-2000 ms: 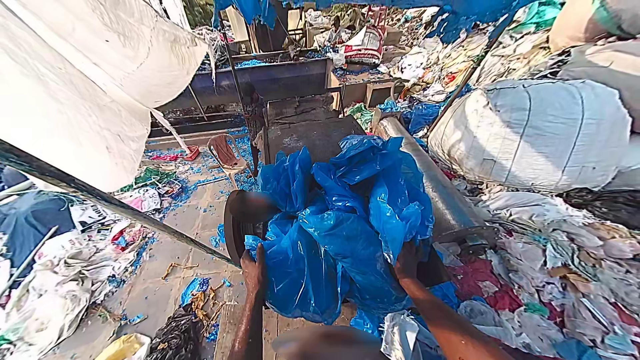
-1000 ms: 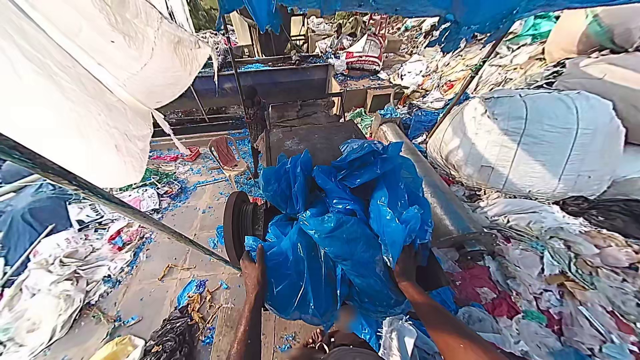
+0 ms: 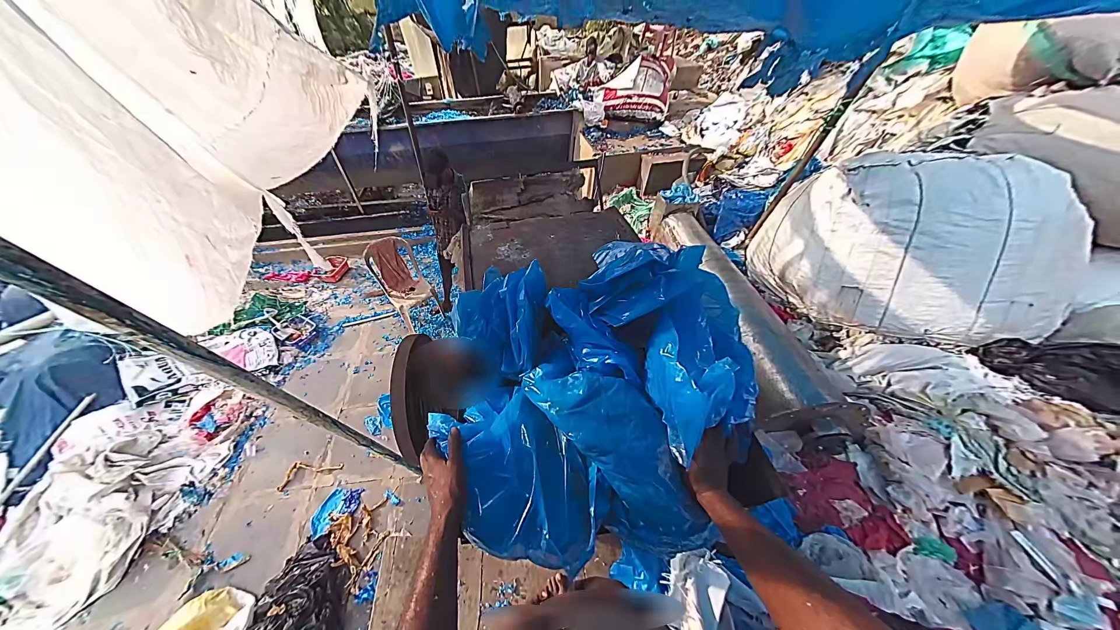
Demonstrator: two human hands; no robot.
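Observation:
A large heap of blue plastic sheeting point(image 3: 595, 411) lies bunched in front of me over a dark metal machine point(image 3: 556, 241). At the heap's left edge my left hand point(image 3: 444, 468) grips the plastic, with the thumb and a finger showing. My right hand point(image 3: 713, 464) is at the right side of the heap, its fingers partly hidden in the folds; it seems to hold the plastic. A dark round wheel point(image 3: 407, 398) stands just left of the heap. Along the right runs a grey metal cylinder point(image 3: 761, 324).
A person point(image 3: 444, 210) stands beyond the machine near a plastic chair point(image 3: 401, 276). Plastic waste point(image 3: 910, 516) covers the ground at right, below a big white bale point(image 3: 927, 245). A slanting pole point(image 3: 201, 354) crosses the left side under a white sheet point(image 3: 149, 131). Blue tarpaulin point(image 3: 700, 22) hangs overhead.

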